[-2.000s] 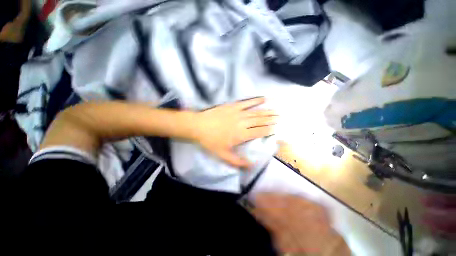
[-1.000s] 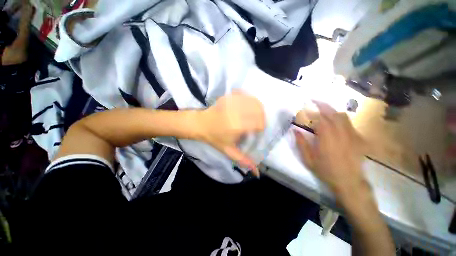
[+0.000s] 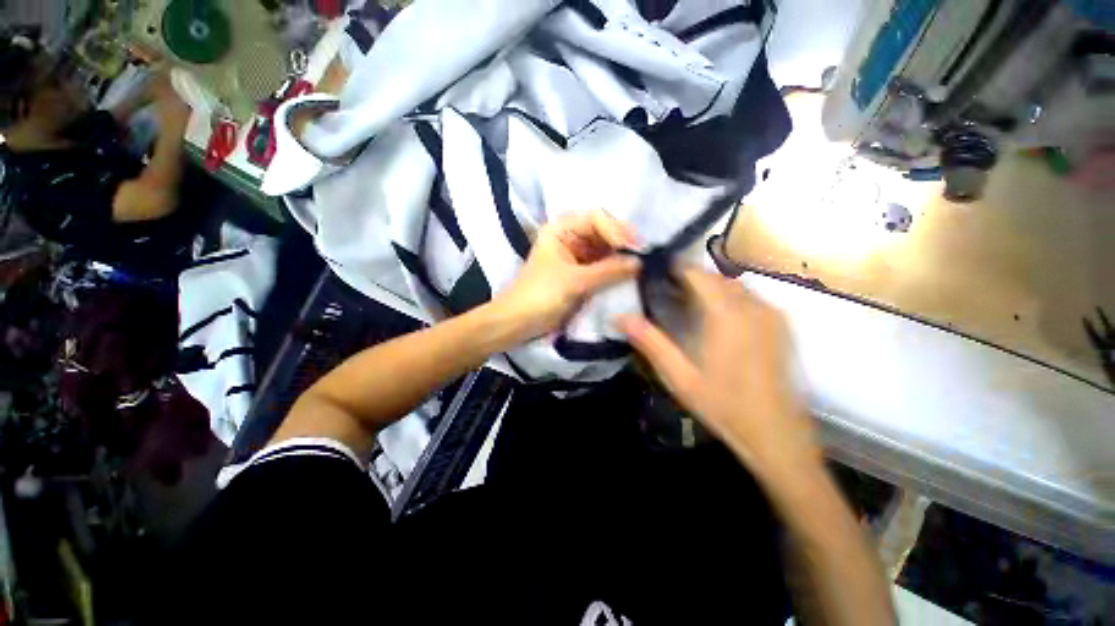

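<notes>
The light grey-white garment with black stripes (image 3: 404, 184) lies in a large heap left of the needle area. A dark edge or strip (image 3: 699, 218) of the cloth runs from the heap to my hands. My left hand (image 3: 569, 269) pinches the cloth at this dark edge with thumb and fingers. My right hand (image 3: 721, 349) is blurred, close to the right of my left hand, with its fingers at the same dark edge. What its fingertips hold is partly hidden. The sewing machine head (image 3: 911, 73) is at upper right, and its needle plate area is under bright glare.
The white table edge (image 3: 929, 404) runs to the lower right. Snips (image 3: 1100, 342) lie at the right rim. A dark ribbed crate (image 3: 287, 367) is at lower left. Red-handled scissors (image 3: 263, 137) and a green round cone (image 3: 196, 27) are upper left. Another person (image 3: 73, 171) is far left.
My right hand has moved left from beside the needle area to the cloth. My left hand, spread flat on the garment earlier, now pinches its dark edge. The view has shifted, showing more at left.
</notes>
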